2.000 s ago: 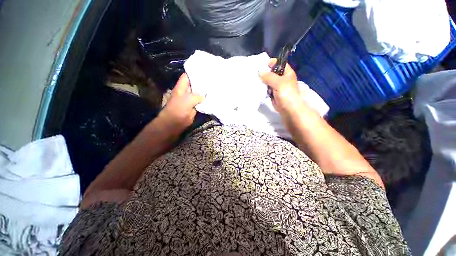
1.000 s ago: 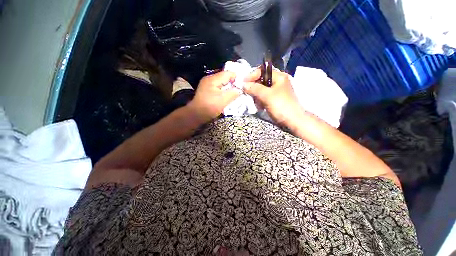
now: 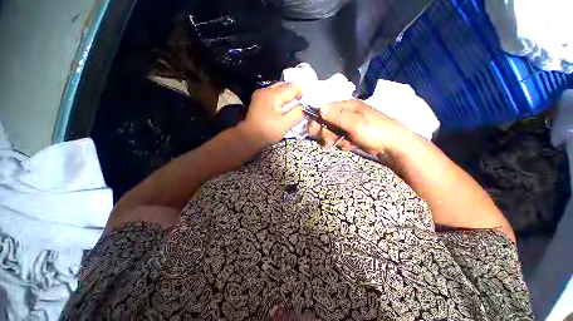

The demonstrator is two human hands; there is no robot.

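Observation:
A bright white knit piece (image 3: 336, 88) is bunched in front of my lap. My left hand (image 3: 273, 113) grips its left end, with the fingers folded around the fabric. My right hand (image 3: 355, 125) holds small dark thread snips (image 3: 311, 112), mostly hidden in the palm. Their tips point left at the fabric beside my left fingertips. Whether the blades are apart is too small to tell. Another part of white fabric (image 3: 402, 105) shows beyond my right wrist; I cannot tell if it joins the held piece.
A white layered pile (image 3: 56, 188) lies at the left by the pale table (image 3: 38, 69). A blue slatted crate (image 3: 452, 69) with white pieces (image 3: 540, 31) is at upper right. Shiny black plastic (image 3: 232, 37) and part of a silver-grey sack (image 3: 312, 7) are beyond my hands.
The white piece was spread flat between my hands and is now bunched. My right hand has turned, and the snips have swung from pointing up to pointing left at the fabric.

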